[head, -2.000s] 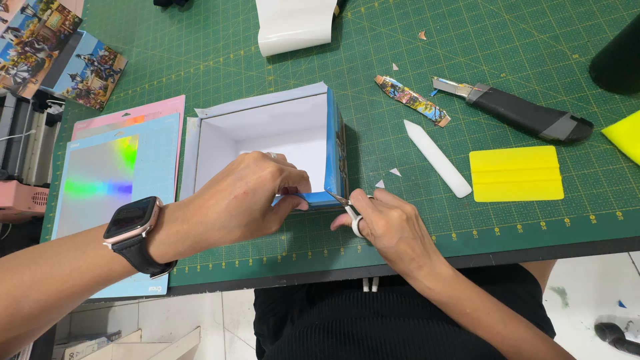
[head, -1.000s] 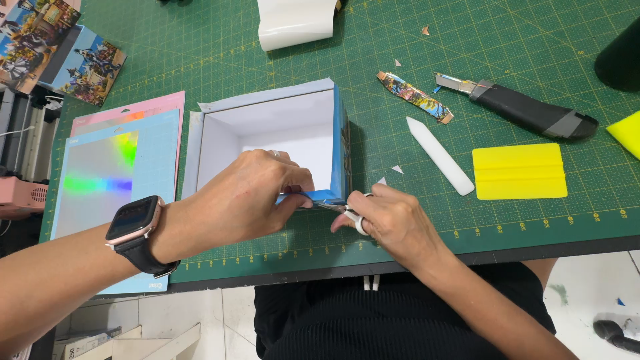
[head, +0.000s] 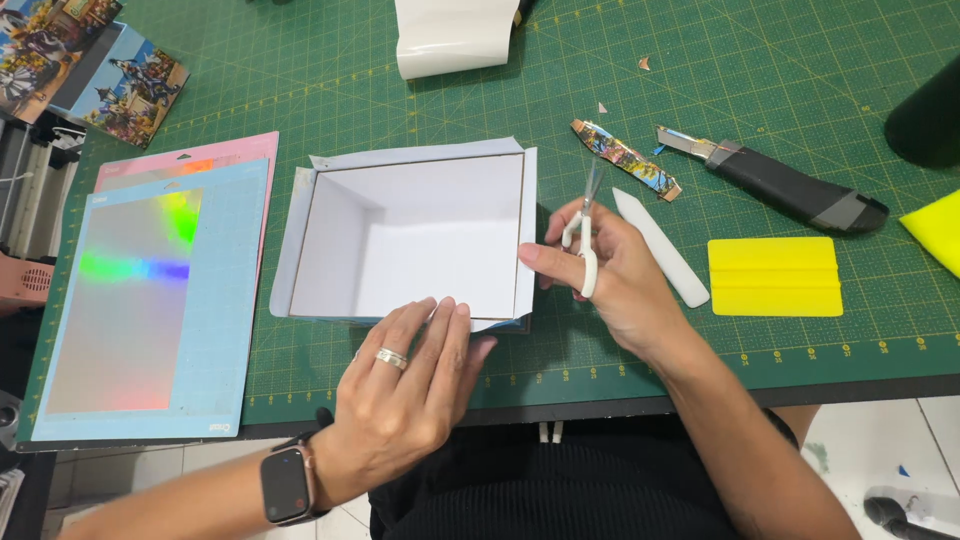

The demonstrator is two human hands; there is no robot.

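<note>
An open box with a white inside (head: 420,240) lies on the green cutting mat, with pale paper flaps spreading outward around its rim. My left hand (head: 416,375), wearing a ring and a watch on its wrist, rests its fingers on the box's near edge, close to the near right corner. My right hand (head: 615,277) is at the box's right side. Small scissors with white handles (head: 589,262) hang on its fingers, blades pointing away from me and slightly parted. The right thumb touches the right flap. The underside of the box is hidden.
Right of the box lie a printed paper strip (head: 626,159), a white bone folder (head: 660,247), a snap-off utility knife (head: 795,184) and a yellow squeegee (head: 775,277). Blue and pink machine mats (head: 217,300) are at left, a printed box (head: 131,82) behind them. White sheet material (head: 454,37) lies at the back.
The scissors have left the near right corner and turned away from me in my right hand. My left hand has let go of the near flap and flattened against the near edge. The near flap now shows less.
</note>
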